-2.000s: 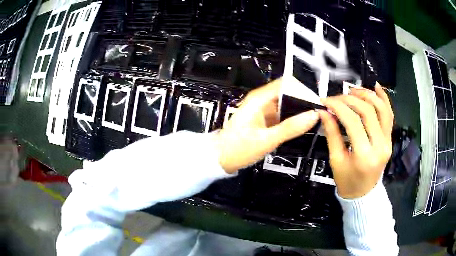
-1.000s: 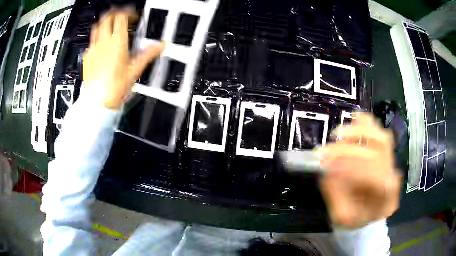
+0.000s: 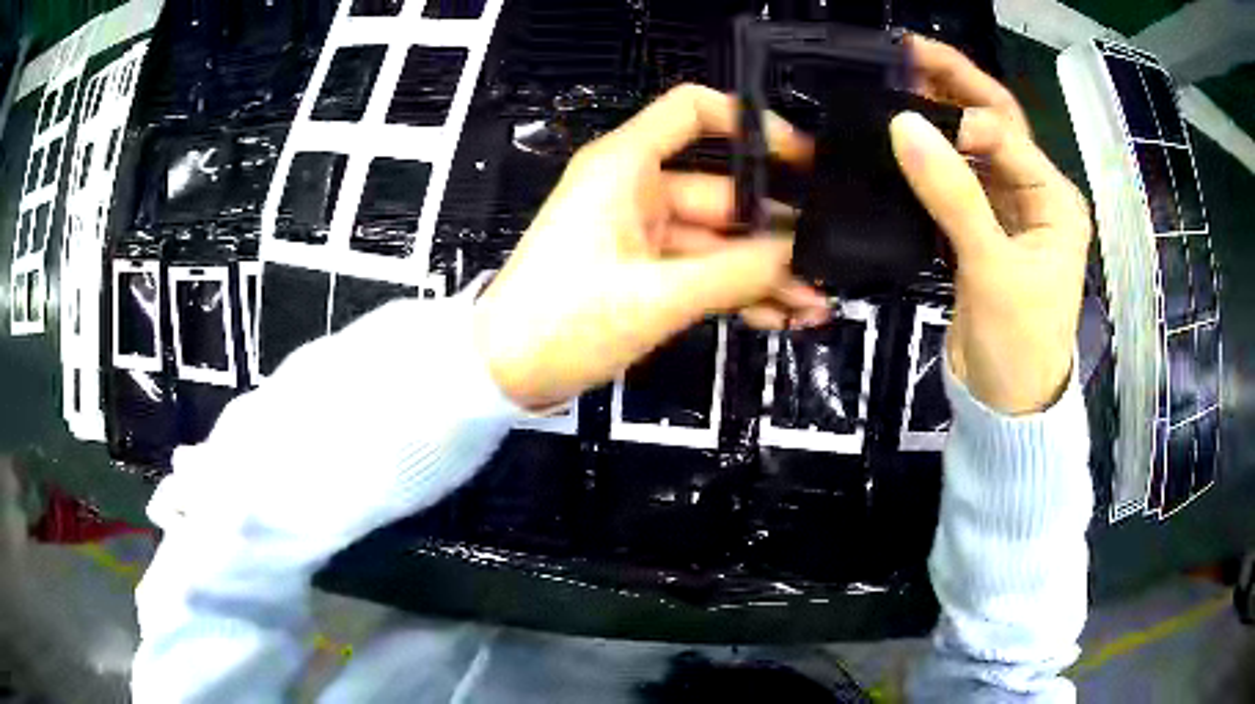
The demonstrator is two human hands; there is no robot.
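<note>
A black plastic front shell [image 3: 750, 131] with a window opening is held up right of centre, above the rows of work. My left hand [image 3: 640, 248] grips its left side, thumb low near the bottom edge. A plain black panel [image 3: 867, 206] overlaps the shell's window; whether it is seated cannot be told. My right hand [image 3: 998, 206] holds the right side, with its thumb on the black panel. Both hands are bare. Parts of the shell are blurred and covered by fingers.
Shells with white window frames [image 3: 815, 378] lie in a row on shiny black plastic [image 3: 592, 495]. A die-cut sheet [image 3: 392, 138], mostly white ladder-like backing, lies left of centre. More white strips [image 3: 86, 261] are at far left. A stack of die-cut sheets [image 3: 1118, 275] stands at far right.
The die-cut sheet now lies left of centre, released by my left hand. My hands have come together around a raised shell and black panel. The blurred pale piece near my right hand no longer shows.
</note>
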